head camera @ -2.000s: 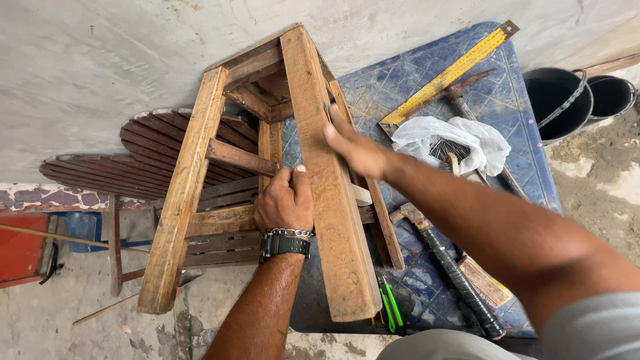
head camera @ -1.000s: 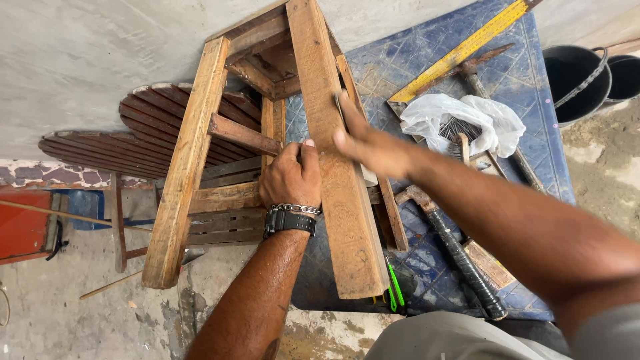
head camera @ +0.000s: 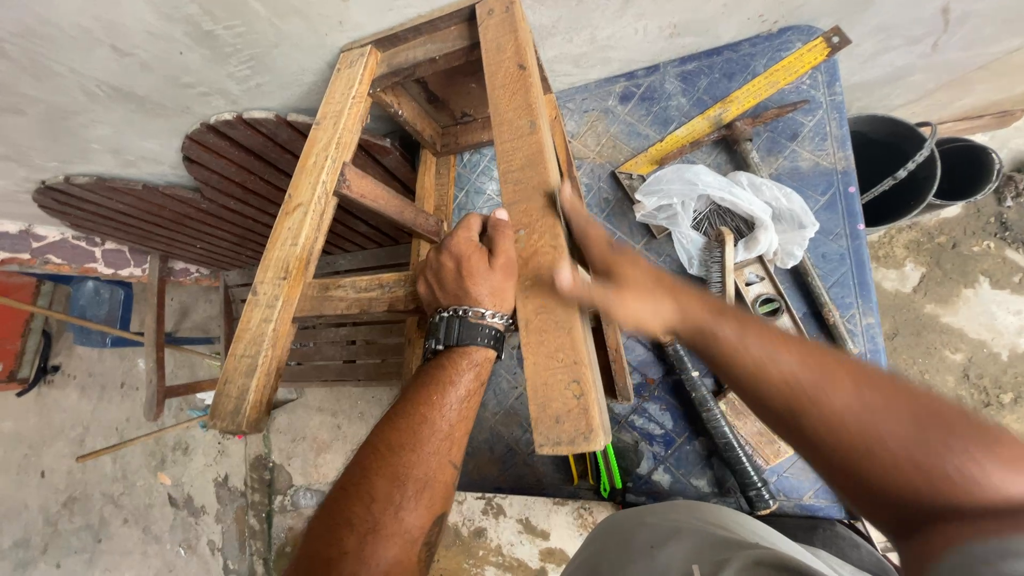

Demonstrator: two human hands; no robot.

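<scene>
A wooden stool frame [head camera: 552,336] lies on its side on a blue table, its legs toward me. My left hand [head camera: 472,264], with a black watch and a chain bracelet at the wrist, is closed at the inner side of the wide near leg, beside a crossbar [head camera: 360,294]; what its fingers hold is hidden. My right hand [head camera: 612,272], blurred, lies along that leg's right side, thumb over its face and fingers at its edge; a thin dark edge shows by the fingertips, and whether the hand holds it I cannot tell.
On the blue table [head camera: 656,448] are a yellow-bladed square [head camera: 728,104], a bag of nails [head camera: 720,212], a wire brush [head camera: 720,264], a spirit level [head camera: 768,304], a tape-wrapped handle [head camera: 716,428] and a green cutter [head camera: 608,472]. Black buckets [head camera: 892,172] stand right; a slatted wooden chair [head camera: 280,168] stands left.
My right hand stays beside the wide leg, its fingers shifted slightly and blurred. My left hand keeps its place on the inner side of the leg.
</scene>
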